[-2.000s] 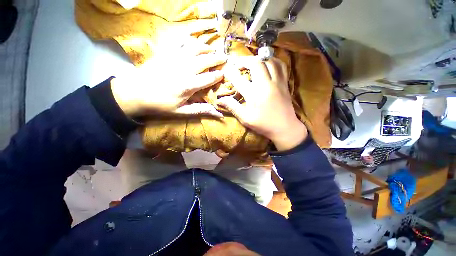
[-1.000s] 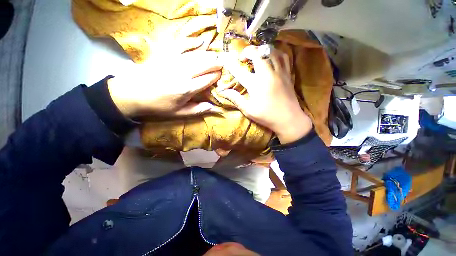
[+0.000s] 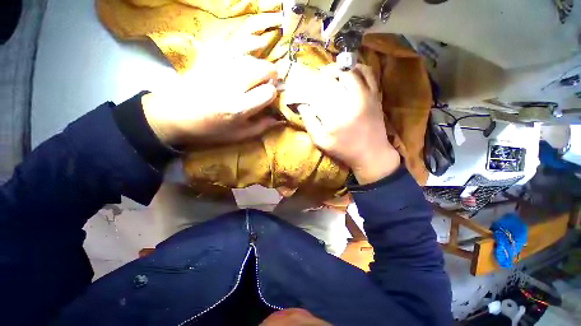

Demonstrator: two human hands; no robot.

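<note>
A large mustard-brown cloth (image 3: 255, 162) lies bunched on the white table under both hands and hangs over its front edge. More of it spreads to the upper left and to the right of my right hand. My left hand (image 3: 220, 105) lies on the cloth with curled fingers, gripping it near its fingertips; glare washes out part of the hand. My right hand (image 3: 347, 114) holds the cloth just below the presser foot and needle area (image 3: 296, 48). The stitching point itself is partly hidden by glare and fingers.
The cream-white sewing machine (image 3: 484, 38) fills the top right. Black-handled shears (image 3: 439, 149) lie right of the cloth, near a thin dark rod with a pale tag (image 3: 459, 132). A black panel (image 3: 506, 156) is at the table's right end. A blue bundle (image 3: 508, 240) rests on a wooden bench (image 3: 484, 256).
My left hand's fingers have drawn from nearly flat into a curl on the cloth. My right hand has shifted slightly, its fingers more closed. The front cloth folds have changed shape a little.
</note>
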